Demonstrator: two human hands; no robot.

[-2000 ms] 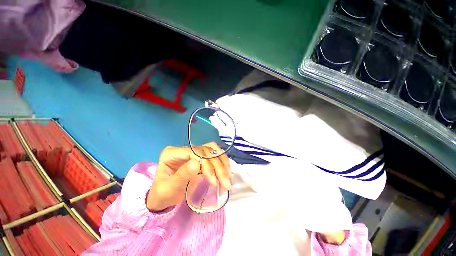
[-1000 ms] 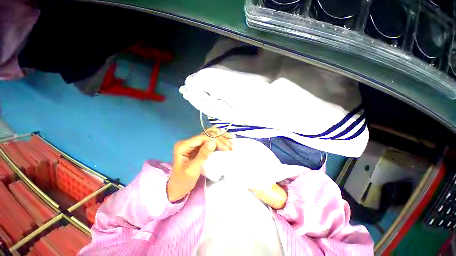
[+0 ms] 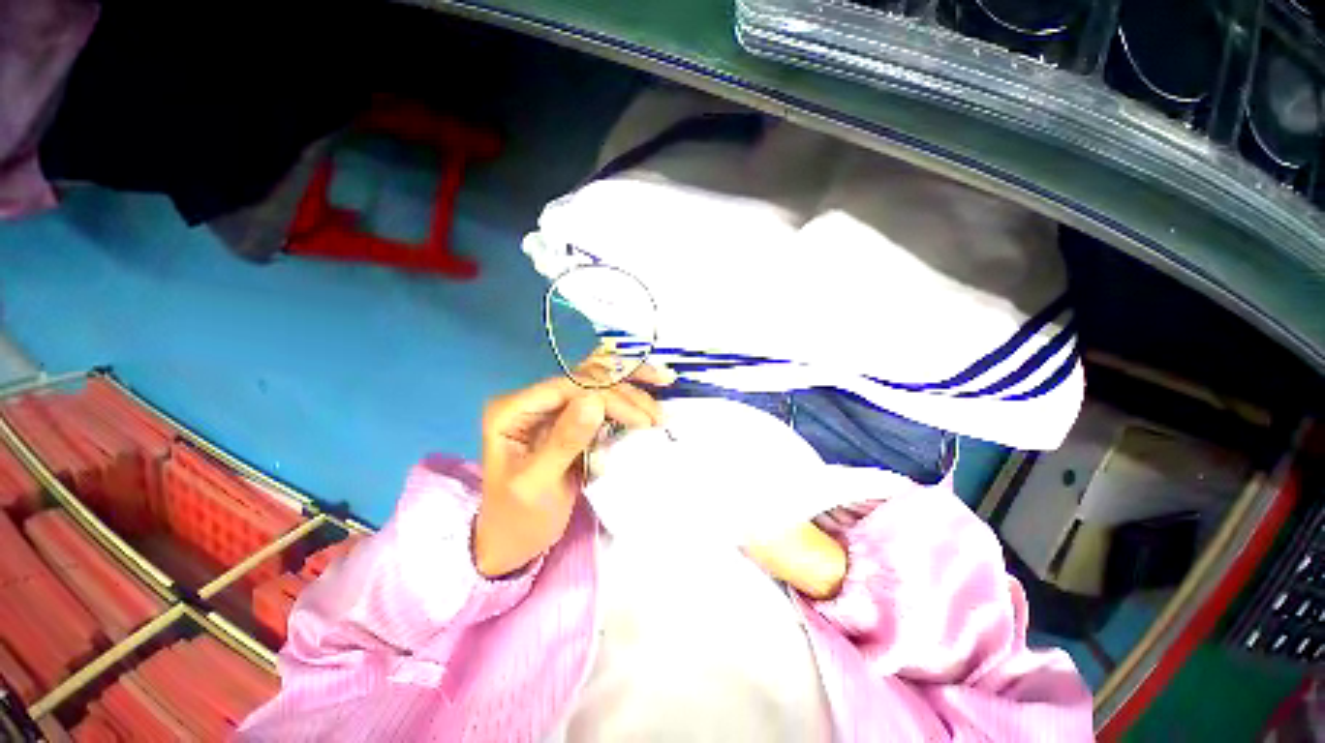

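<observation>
Thin-framed eyeglasses (image 3: 600, 325) are held in front of my belly, with one round lens showing above my fingers and the other mostly covered by white cloth. My left hand (image 3: 545, 450) pinches the frame near its middle. The white shirt hem (image 3: 698, 472) is raised over the lower lens. My right hand (image 3: 799, 557) is mostly under this cloth; only part of it near the wrist shows, and its fingers are hidden. A white garment with navy stripes (image 3: 930, 312) lies bundled on my lap.
A clear blister tray (image 3: 930, 66) with black discs lies on the green bench (image 3: 661, 32) at the upper right. Red crates (image 3: 218, 508) stand in a rack at lower left. A red stool-like frame (image 3: 385, 254) stands on the blue floor. A red-edged cart (image 3: 1213, 610) is at lower right.
Since two seconds ago, my right hand has come in under the shirt hem, and the cloth now covers the lower lens. The view has shifted, and the blister tray sits higher in it.
</observation>
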